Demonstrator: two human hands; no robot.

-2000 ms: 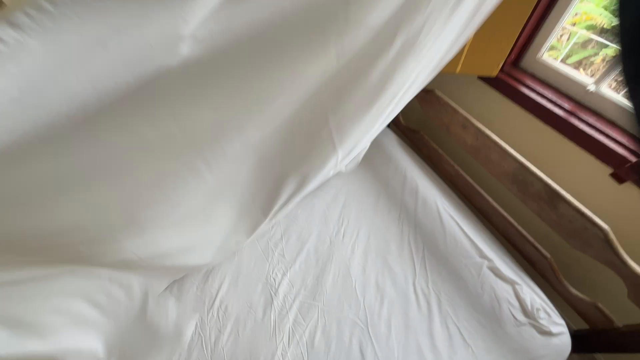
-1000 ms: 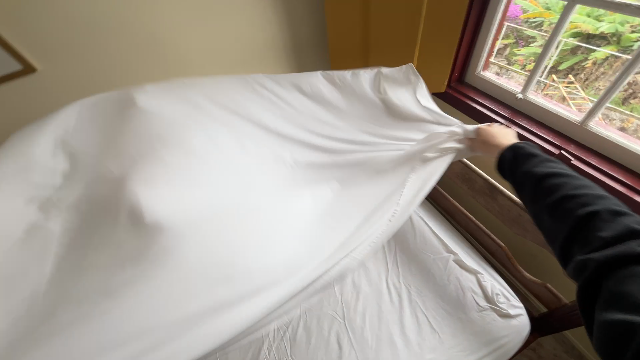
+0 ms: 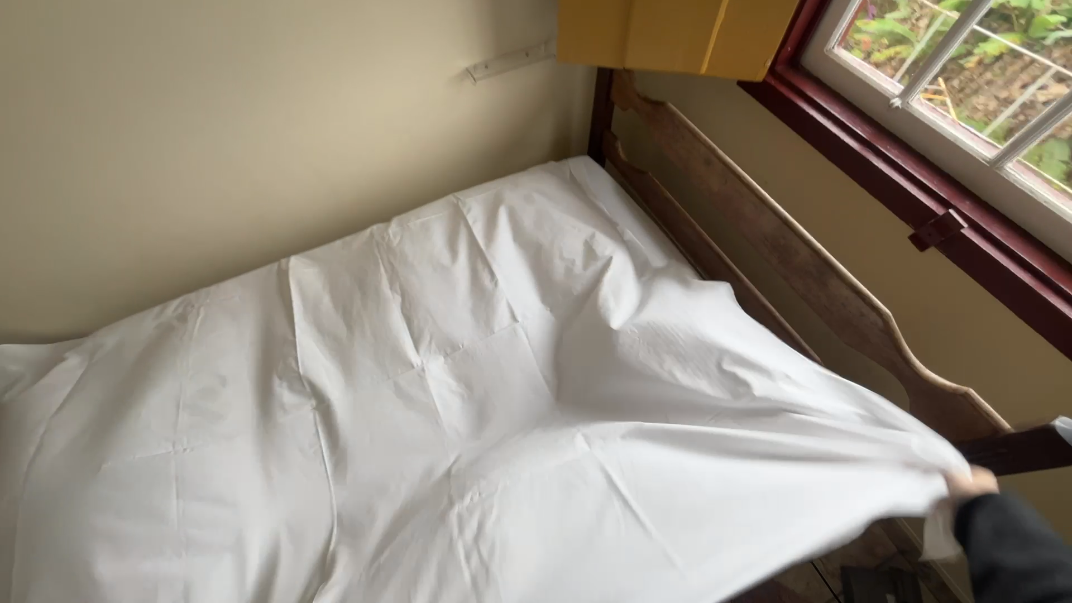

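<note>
A white bed sheet (image 3: 494, 368) with fold creases lies spread over the bed and reaches the wall along its far side. At the lower right my right hand (image 3: 971, 484), in a dark sleeve, grips a gathered corner of it. From that corner the cloth is pulled taut in ridges and hangs over the bed's near edge. A strip of the white-covered mattress (image 3: 641, 230) shows beside the headboard. My left hand is out of view.
The wooden headboard (image 3: 779, 243) runs along the right, ending in a dark post (image 3: 1026, 445). Above it are a dark red window frame (image 3: 904, 188) and a yellow shutter (image 3: 670, 38). A dark object (image 3: 879, 584) is on the floor at lower right.
The sheet, billowing up in the air before, has come down over the bed. My right hand, near the window sill a second ago, has moved down past the headboard's near end, still gripping the cloth.
</note>
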